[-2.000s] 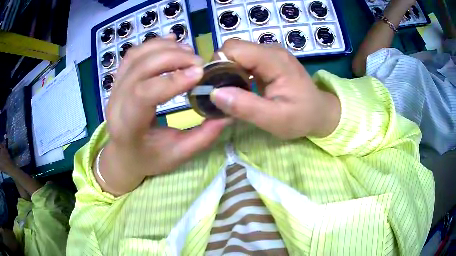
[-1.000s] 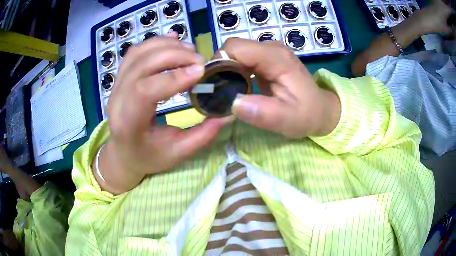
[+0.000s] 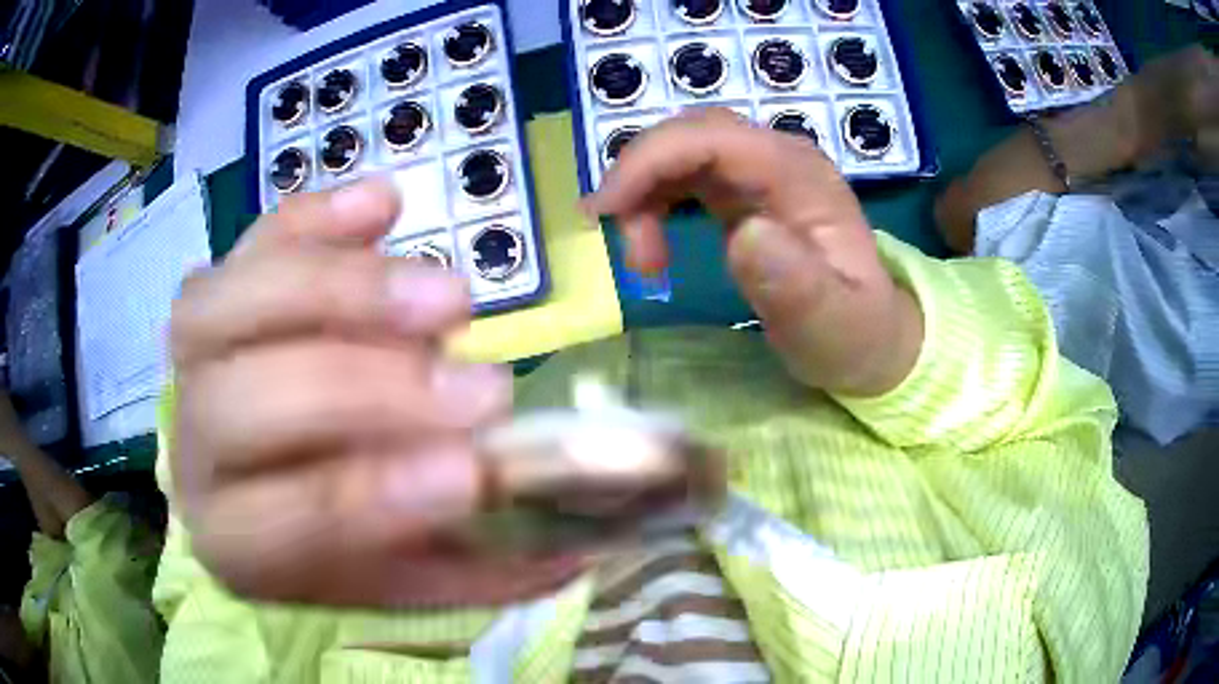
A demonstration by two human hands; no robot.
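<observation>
My left hand (image 3: 334, 414) is large and blurred at the left centre. It holds a smartwatch head (image 3: 602, 468) by its left side, low in front of my chest. The watch head is tilted nearly edge-on and blurred, with a gold-brown rim and a pale tab on its upper edge. Its screen face cannot be made out. My right hand (image 3: 789, 254) is above and to the right, apart from the watch head, with its fingers bent and apart. A small bluish clear film piece (image 3: 652, 285) shows just below its fingertips; whether they touch it is unclear.
Blue-edged watch trays stand at upper left (image 3: 540, 254), upper middle (image 3: 922, 158) and upper right. A yellow strip (image 3: 578, 254) lies between two trays. Record sheets (image 3: 141, 314) lie at left, below a yellow bar (image 3: 80, 114). Another person's arm (image 3: 1090, 154) is at right; another person sits lower left.
My left hand has moved down and nearer the camera with the watch head, which has turned nearly edge-on. My right hand has let go of it and opened. The yellow strip shows more.
</observation>
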